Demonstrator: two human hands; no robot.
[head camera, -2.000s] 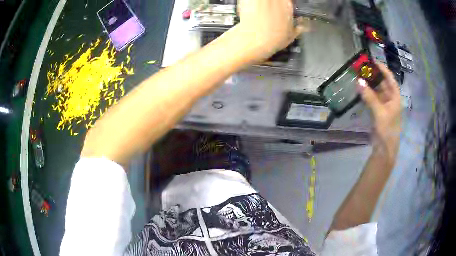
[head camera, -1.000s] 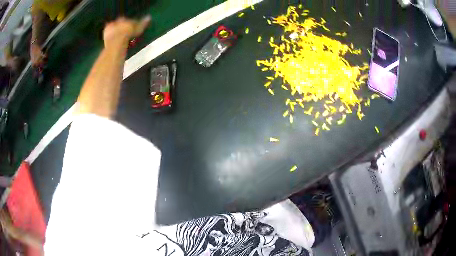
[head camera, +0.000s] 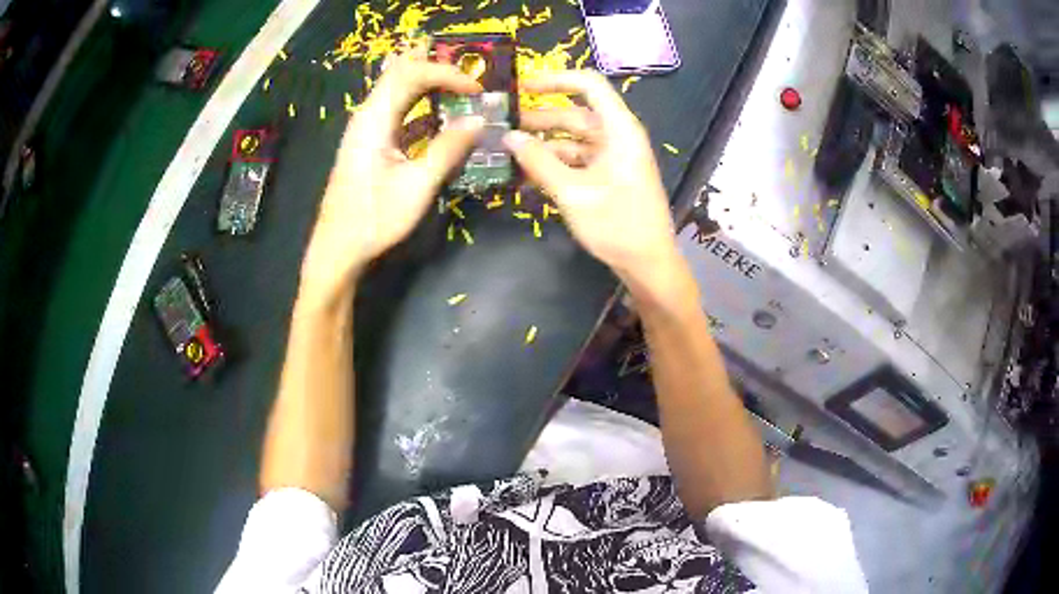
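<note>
A part-assembled device (head camera: 478, 145) with a red end, a yellow-gold ring and a grey-green body is held upright between both hands, above the heap of small yellow pieces (head camera: 372, 41). My left hand (head camera: 401, 151) grips its left side, with the thumb on the circuit board area. My right hand (head camera: 592, 163) holds its right side, thumb and fingers near the board's middle. The fingers hide parts of the device's edges.
Two more units (head camera: 244, 180) lie on the dark belt at left, one lower down (head camera: 186, 323). Another lies beyond the white strip (head camera: 134, 261). A smartphone (head camera: 631, 35) lies behind the heap. The off-white MEEKE machine (head camera: 743, 221) stands right, with its display (head camera: 886, 408) and a red button (head camera: 790, 99).
The view has swung from the machine to the left belt, then partly back. My left hand, earlier reaching over the far belt, is now with my right hand on a unit in front of me.
</note>
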